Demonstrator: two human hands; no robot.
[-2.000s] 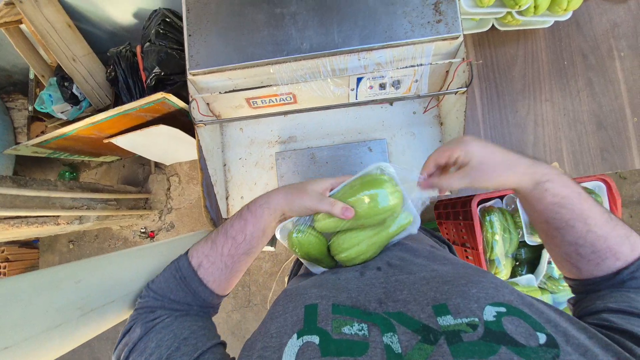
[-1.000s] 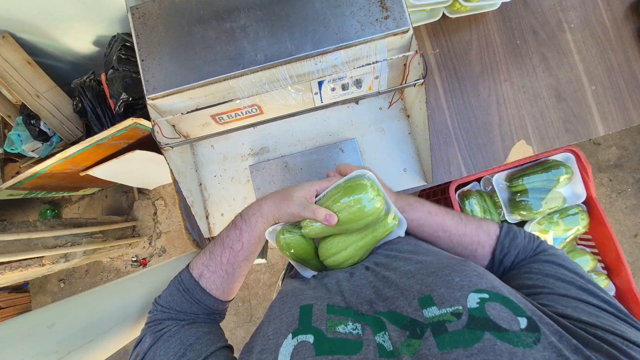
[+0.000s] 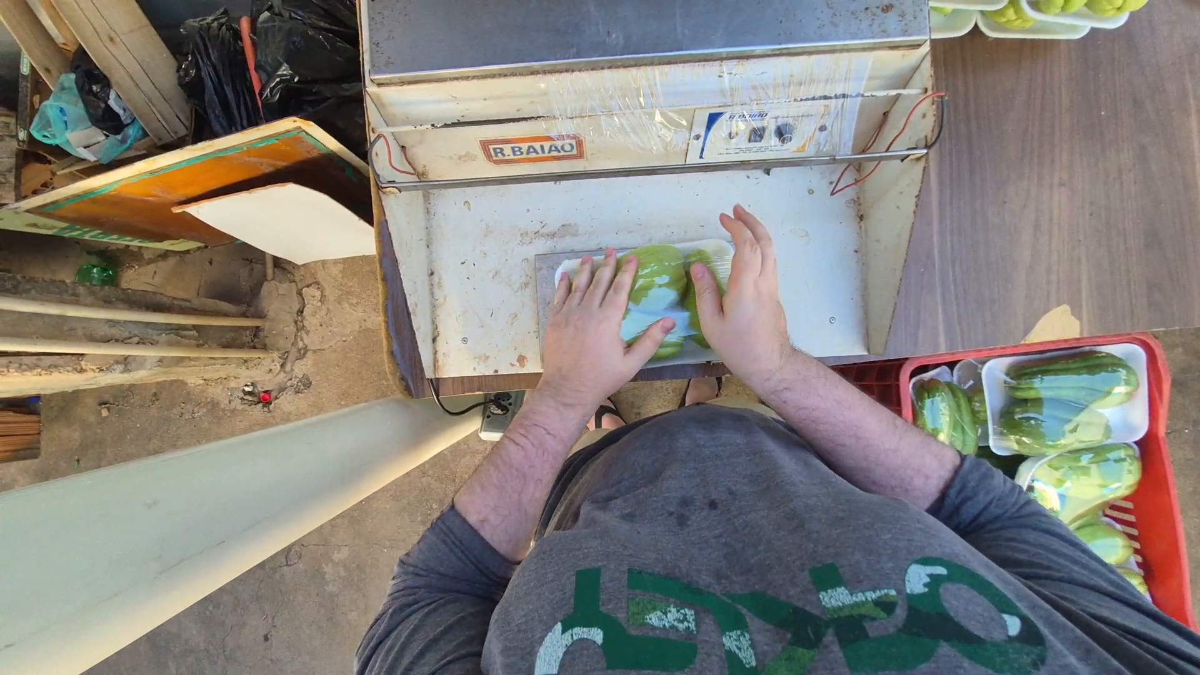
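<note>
A white foam tray of green vegetables under clear film (image 3: 659,281) lies on the metal plate (image 3: 549,281) of the film-wrapping machine (image 3: 487,225). My left hand (image 3: 595,323) rests over the tray's left part, fingers spread on the film. At its right side is my right hand (image 3: 745,305), thumb by the vegetables and fingers raised past the tray's edge. Neither hand grips the tray. Clear film hangs on the front of the machine above, below its steel top.
A red plastic crate (image 3: 1162,469) with several wrapped trays stands at the right, beside the wooden table (image 3: 1059,187). More trays (image 3: 1036,26) sit at the table's far end. Boards and black bags (image 3: 291,70) are at the left, near a pale slanted panel (image 3: 234,506).
The wrapped tray has gone from in front of my body to the machine's plate. My left hand has let go of its edge and lies on top; my right hand has come out from behind it.
</note>
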